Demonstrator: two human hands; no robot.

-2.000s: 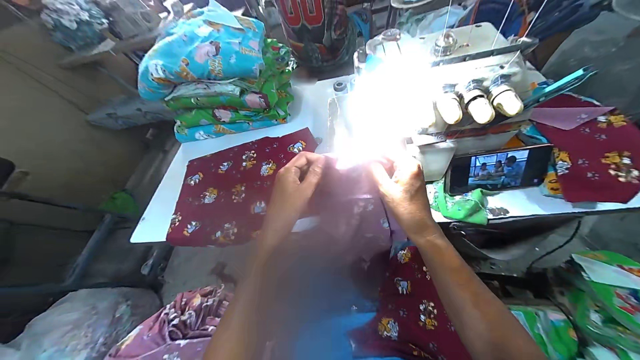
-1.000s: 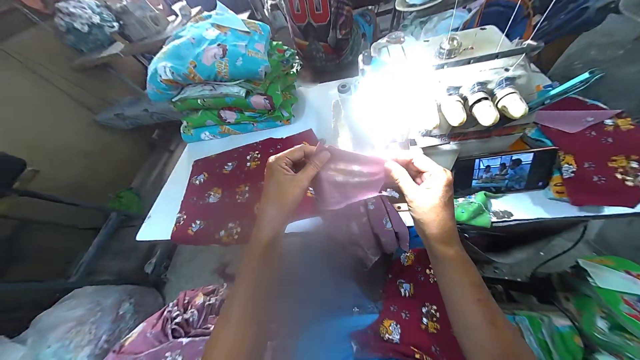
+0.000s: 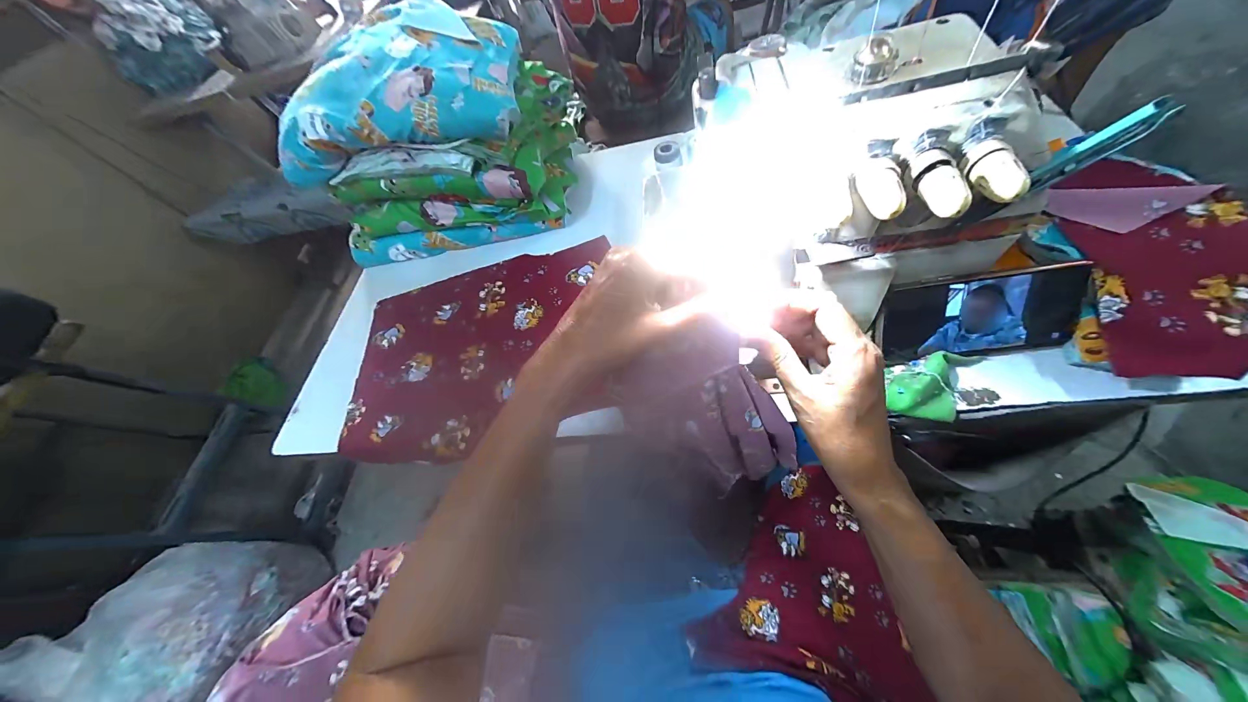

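Both of my hands are at the sewing machine point(image 3: 936, 88), beside the glaring light over its needle area. My left hand point(image 3: 634, 302) lies with its fingers in the glare, on the mauve cloth point(image 3: 682, 370). My right hand point(image 3: 829, 361) has thumb and fingers bent together at the right edge of the same cloth; the glare hides the fingertips' hold. The cloth hangs in folds over the table's front edge. A maroon printed cloth piece point(image 3: 458, 351) lies flat left of my left hand. Another maroon printed cloth point(image 3: 819, 575) drapes over my lap.
A pile of folded blue and green printed fabric point(image 3: 439, 195) stands at the table's back left. Thread tension knobs point(image 3: 941, 180) front the machine. To the right are a phone point(image 3: 985, 312), a green cloth scrap point(image 3: 921, 388) and more maroon cloth point(image 3: 1160, 292). A plastic bag point(image 3: 175, 624) sits lower left.
A second ago my hands held the mauve cloth up and spread between them; now both are nearer the glaring light, with the left hand farther right and the cloth lower.
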